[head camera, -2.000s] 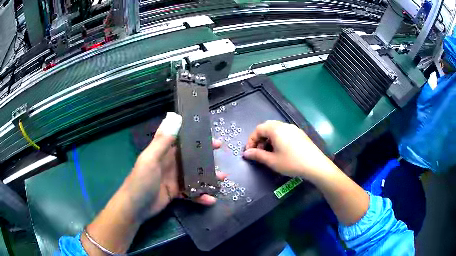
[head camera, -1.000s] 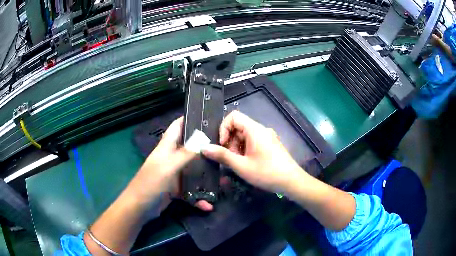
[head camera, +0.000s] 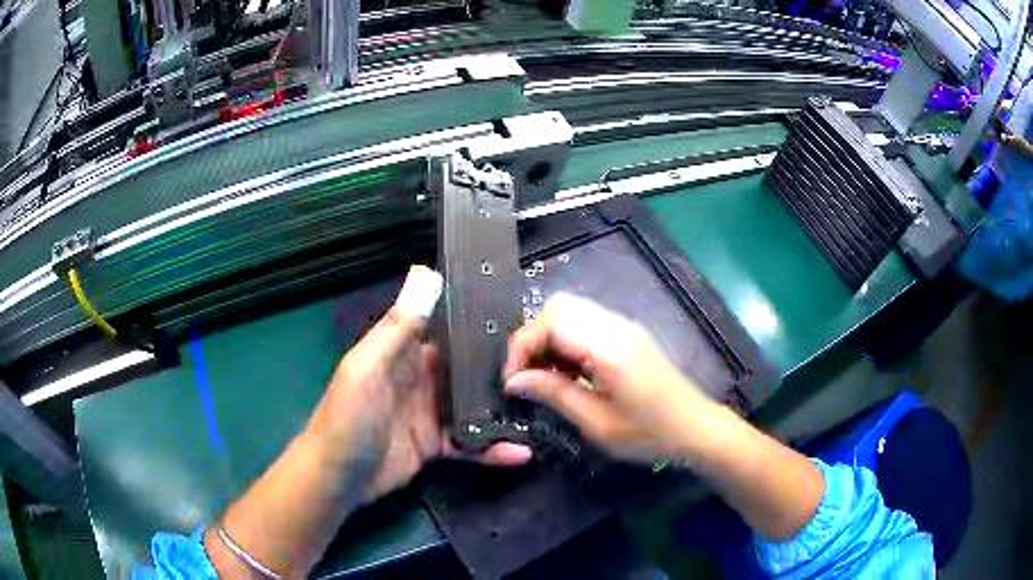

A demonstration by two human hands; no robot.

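My left hand [head camera: 380,391] holds a long dark carrier fixture [head camera: 480,244] upright over the parts tray, with a white cover on the thumb. Small silvery parts sit in the fixture's pockets, and screws show at both ends. My right hand [head camera: 600,374] is at the fixture's lower right edge, with thumb and forefinger close together; whether a nut is between them cannot be seen. The black parts tray [head camera: 708,306] lies below, with loose silvery nuts [head camera: 536,297] partly hidden behind my right hand and the fixture.
A conveyor [head camera: 272,204] with a green belt and silver rails runs behind the tray, ending in a silver block [head camera: 541,170]. Stacked dark fixtures [head camera: 844,193] stand on the green bench [head camera: 725,215] at right. A person's blue sleeve [head camera: 997,221] shows at the far right.
The fixture first moved up over the conveyor end block, then back down and right. My right hand moved from the loose nuts to the fixture, then lower along its edge. My left thumb left the fixture's face.
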